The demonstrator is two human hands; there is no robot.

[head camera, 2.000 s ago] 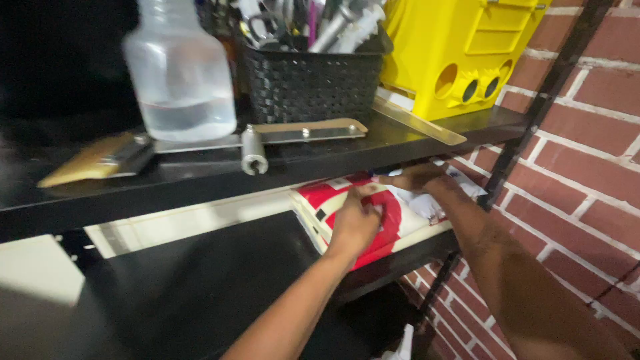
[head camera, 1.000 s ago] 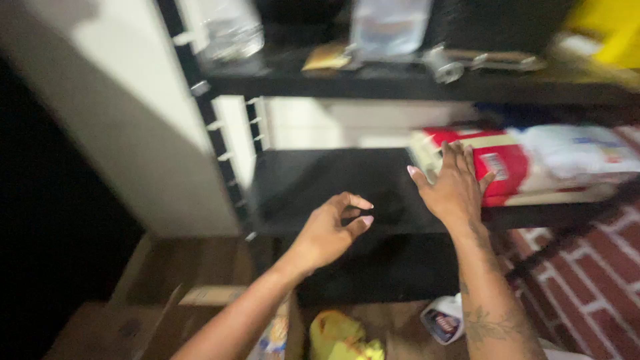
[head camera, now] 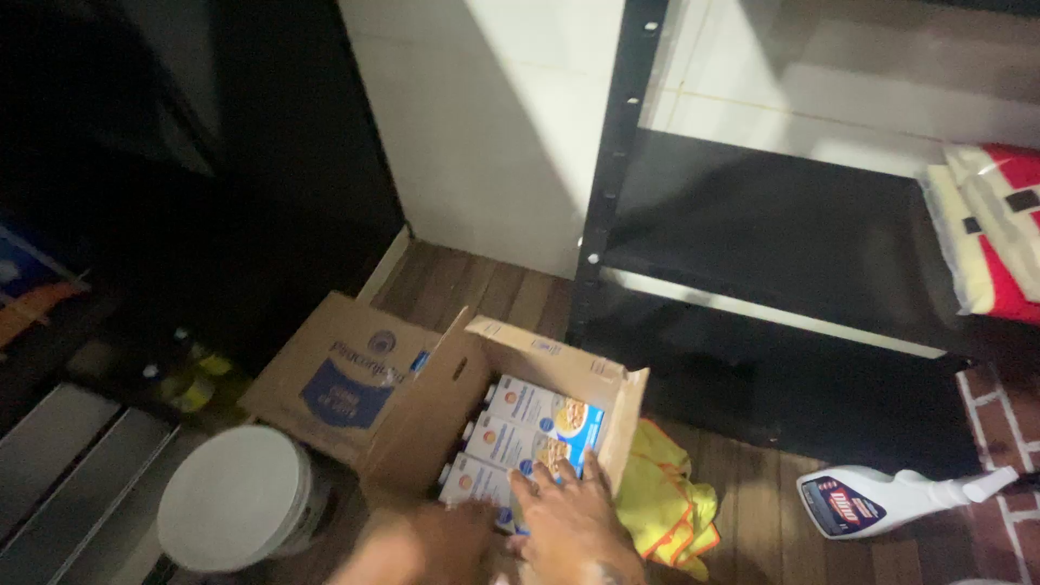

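Observation:
An open cardboard box (head camera: 422, 398) stands on the wood floor, holding several white and blue cartons (head camera: 520, 406) with caps, laid side by side. My right hand (head camera: 569, 512) rests with spread fingers on the nearer cartons. Beside it my left hand (head camera: 439, 540) reaches into the box's near end; it is blurred, and its fingertips are hidden, so its hold cannot be told. Red and cream plastic packages (head camera: 987, 236) lie at the right end of the black shelf (head camera: 756, 227).
A yellow cloth (head camera: 670, 504) with orange edging lies right of the box, and a white spray bottle (head camera: 877, 500) lies farther right. Left of the box are another cardboard box (head camera: 345, 370), a white-lidded bucket (head camera: 231, 496) and yellowish bottles (head camera: 199, 378). A black shelf post (head camera: 613, 162) rises behind.
Both hands have left the red and cream packages on the shelf and are now down at the cartons in the box. The view has swung down and left.

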